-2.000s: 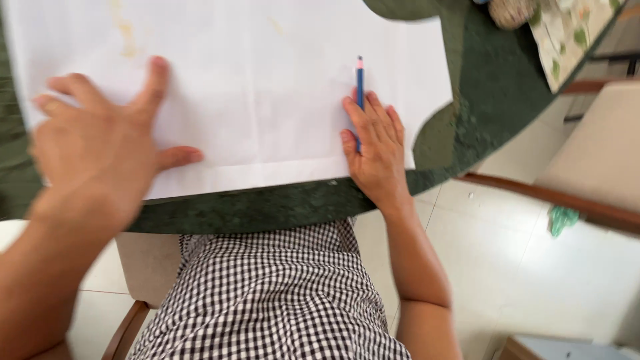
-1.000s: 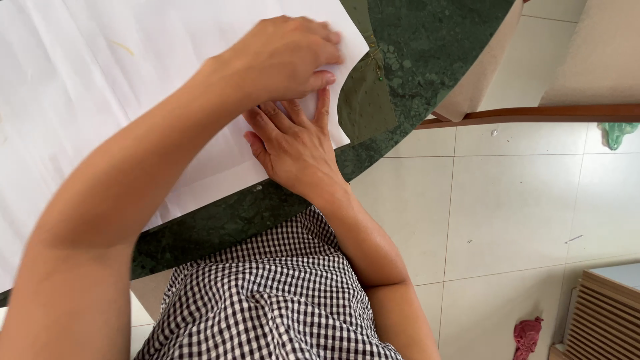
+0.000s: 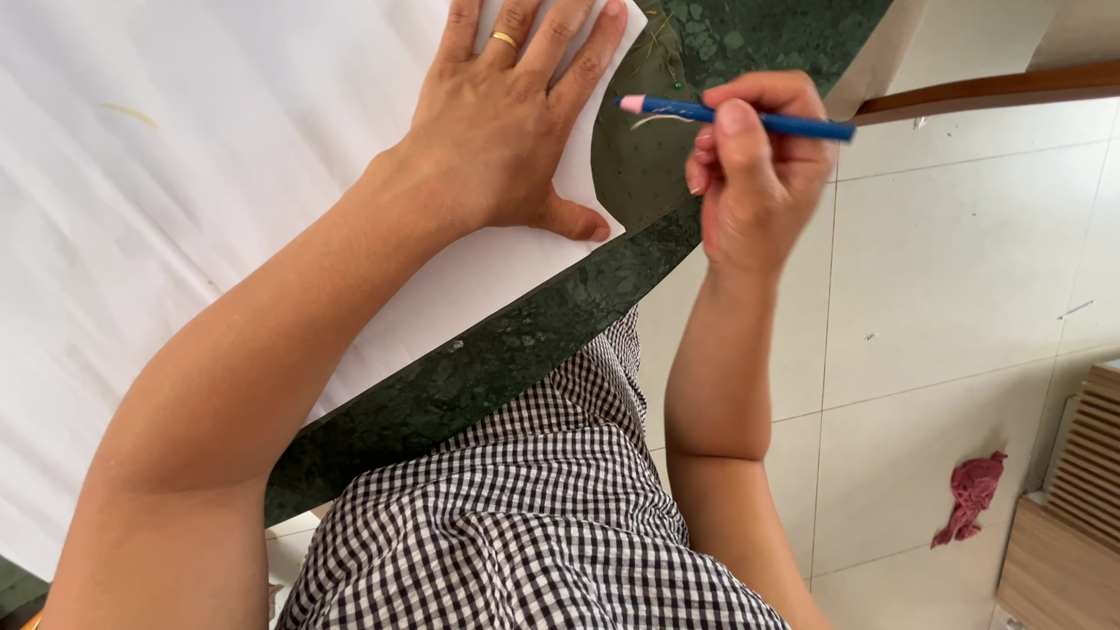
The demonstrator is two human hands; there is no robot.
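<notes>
My left hand (image 3: 503, 122), with a gold ring, lies palm down with spread fingers on a large white paper pattern piece (image 3: 472, 271). Its thumb rests near the paper's lower right corner. To the right, beyond the paper's curved edge, my right hand (image 3: 757, 166) holds a blue marking pencil (image 3: 787, 125) nearly level, its pink-banded end towards the left. Dark green fabric (image 3: 634, 166) shows beside the curved edge of the paper, on the green marbled table. A green-headed pin (image 3: 677, 85) and some loose threads are near it.
The rounded edge of the table (image 3: 455, 376) runs just in front of my checked garment. A wooden chair rail (image 3: 989, 92) is at the upper right. A red cloth (image 3: 969, 499) lies on the tiled floor beside a slatted wooden unit (image 3: 1085, 455).
One second ago both hands were close together on the paper. Now my right hand is off to the right with the pencil, and my left hand lies spread on the paper. The view has shifted.
</notes>
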